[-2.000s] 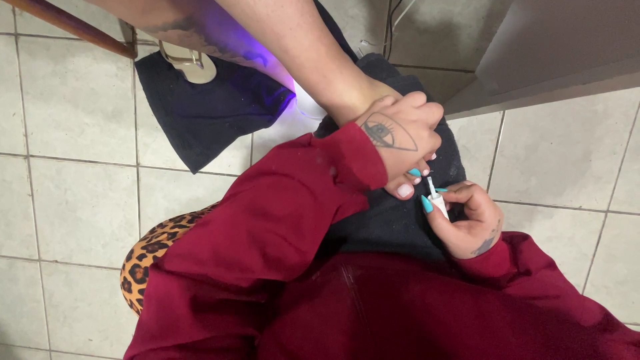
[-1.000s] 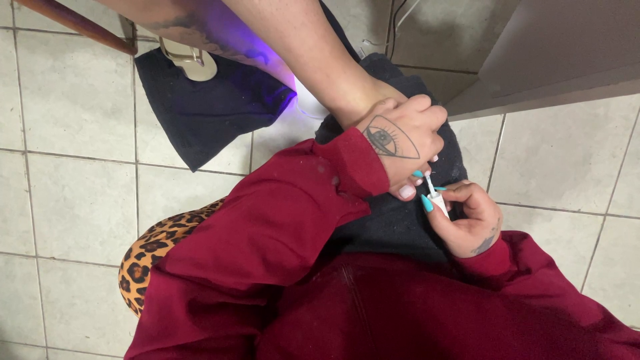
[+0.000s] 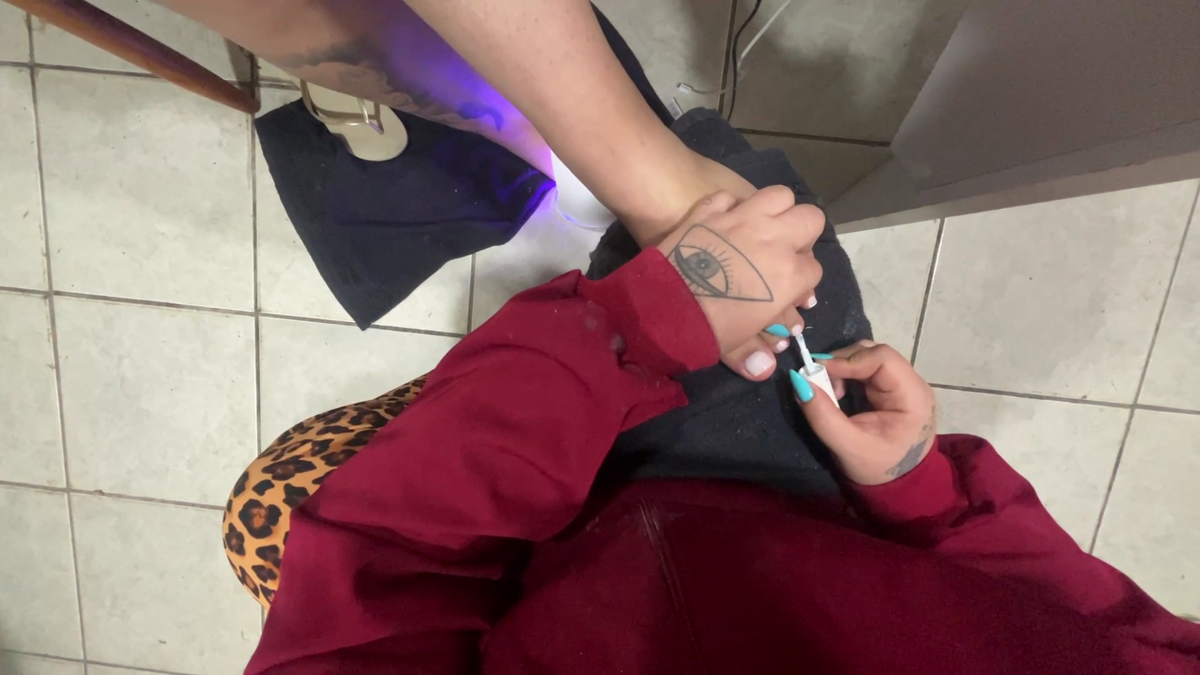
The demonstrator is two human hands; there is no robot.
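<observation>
My left hand (image 3: 750, 267) is closed over the front of another person's foot (image 3: 689, 187), and a turquoise nail of it shows by the toes. The foot lies on a dark towel (image 3: 750, 422) over my lap. White polish covers the big toenail (image 3: 758, 363), which sticks out below my hand. Between the thumb and fingers of my right hand (image 3: 877, 403) is the white cap of a nail polish brush (image 3: 814, 370). The brush points up and left, and its tip is at one of the smaller toes. Whether the bristles touch the nail cannot be told.
On the tiled floor lies a second dark towel (image 3: 422, 216), with a light sandal (image 3: 366, 131) at its upper end. A white lamp (image 3: 577, 192) glows purple behind the leg. Cables (image 3: 731, 89) run at the top. A grey panel (image 3: 1050, 112) stands at right, a wooden leg (image 3: 159, 56) upper left.
</observation>
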